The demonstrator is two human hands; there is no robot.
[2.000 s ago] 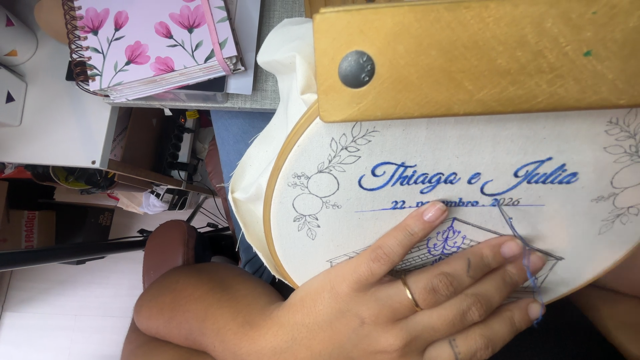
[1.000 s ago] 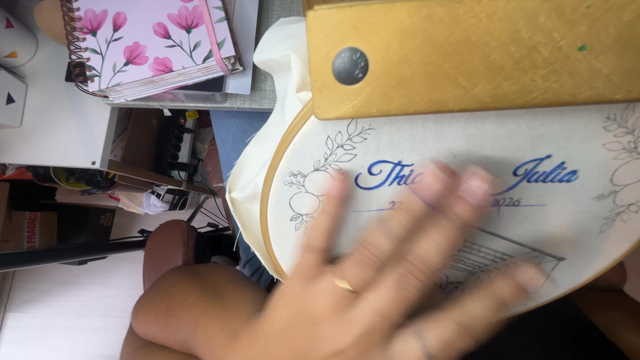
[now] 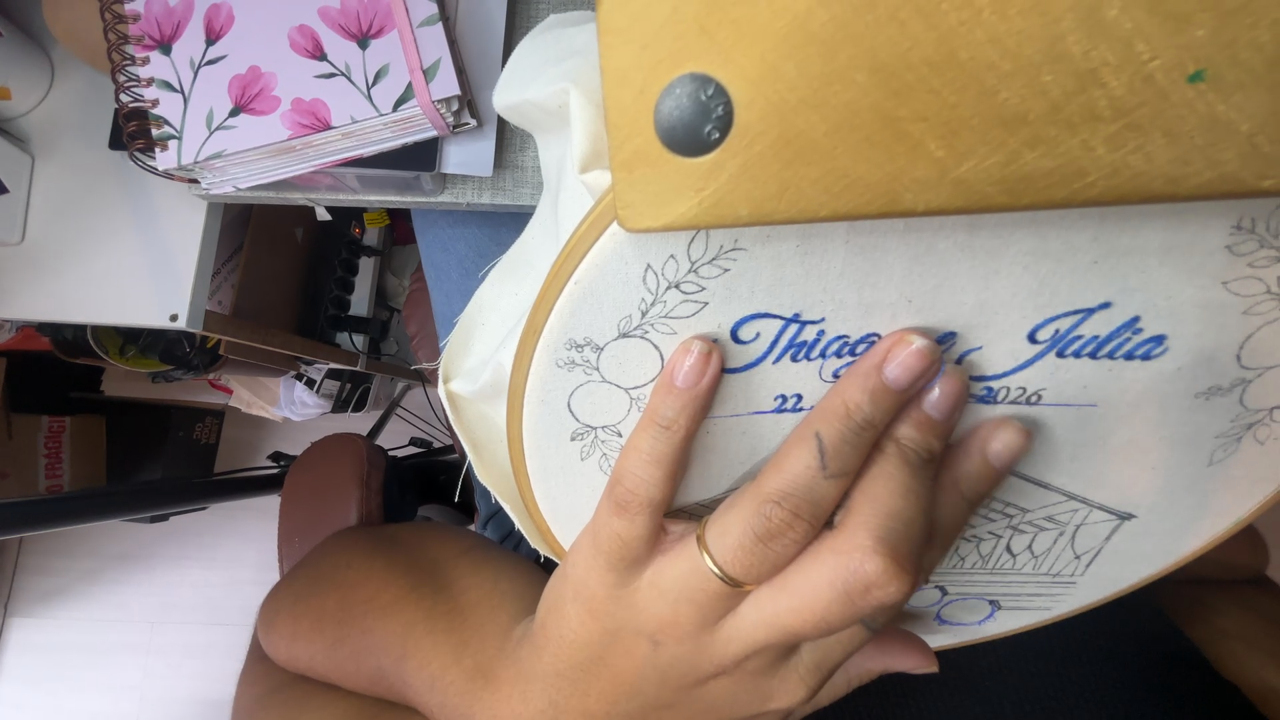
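Observation:
White fabric (image 3: 1150,440) is stretched in a round wooden embroidery hoop (image 3: 522,400). It bears blue script lettering (image 3: 1110,340), a partly blue date line below, drawn leaf-and-fruit sprays at both sides and a line-drawn building (image 3: 1030,530). My left hand (image 3: 780,550), with a gold ring, lies palm down over the fabric and covers part of the lettering and building. Its little finger is spread from the others, which lie close together, and its thumb rests near the lower hoop edge. I see nothing held in it. My right hand is not visible.
A gold-coloured flat piece (image 3: 900,120) with a grey round disc overlaps the hoop's top. At upper left, a floral spiral notebook (image 3: 270,90) sits on the desk. Below are a power strip (image 3: 345,270), cables and a cardboard box (image 3: 75,450). My bent leg (image 3: 400,610) is beneath the hoop.
My left hand has moved left and up across the fabric from the building to the lettering. The loose blue thread by its fingers in the earliest frame is no longer visible.

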